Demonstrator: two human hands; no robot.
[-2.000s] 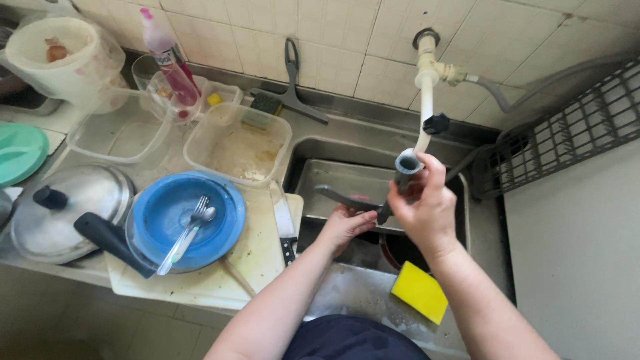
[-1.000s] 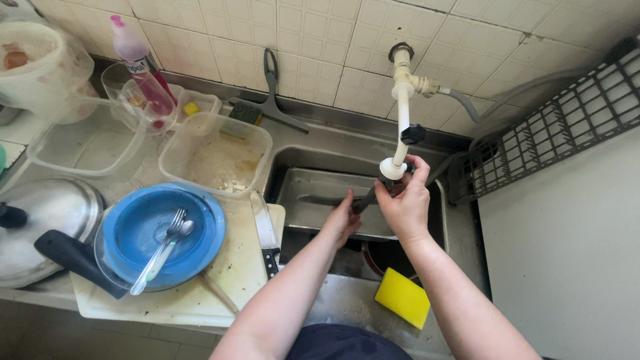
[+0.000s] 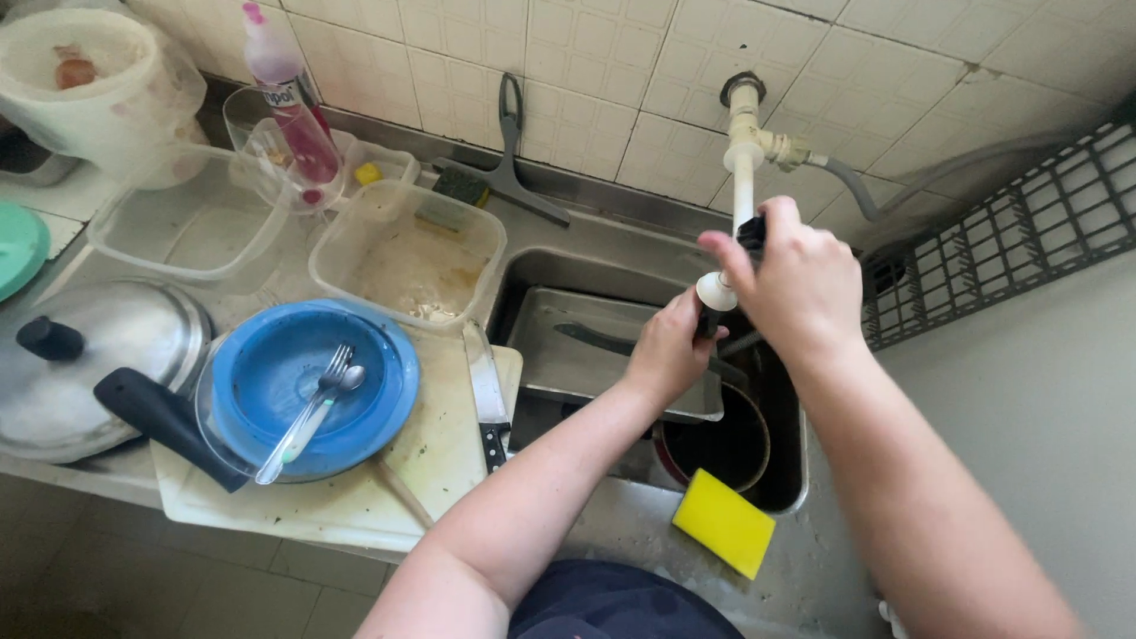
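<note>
My left hand (image 3: 674, 346) grips a dark handled utensil, mostly hidden by the fingers, just under the white spout end of the faucet (image 3: 744, 191). A curved dark part (image 3: 595, 339) shows to the left of that hand, over a metal baking pan (image 3: 568, 311) in the sink. My right hand (image 3: 803, 275) is on the faucet's black knob (image 3: 752, 232), thumb apart from the fingers. Below the hands, a dark round pan (image 3: 717, 439) sits in the sink. On the near sink edge lies a yellow sponge (image 3: 725, 524).
Left of the sink, a knife (image 3: 486, 382) lies on a white cutting board (image 3: 213, 506) beside a blue bowl (image 3: 399, 382) with cutlery. Behind are plastic containers (image 3: 501, 240), a soap bottle (image 3: 297, 115) and a squeegee (image 3: 510, 169). A black rack (image 3: 1003, 231) stands right.
My right hand has moved from the utensil near the spout end up to the faucet's black knob. My left hand stays with the utensil, now right under the spout.
</note>
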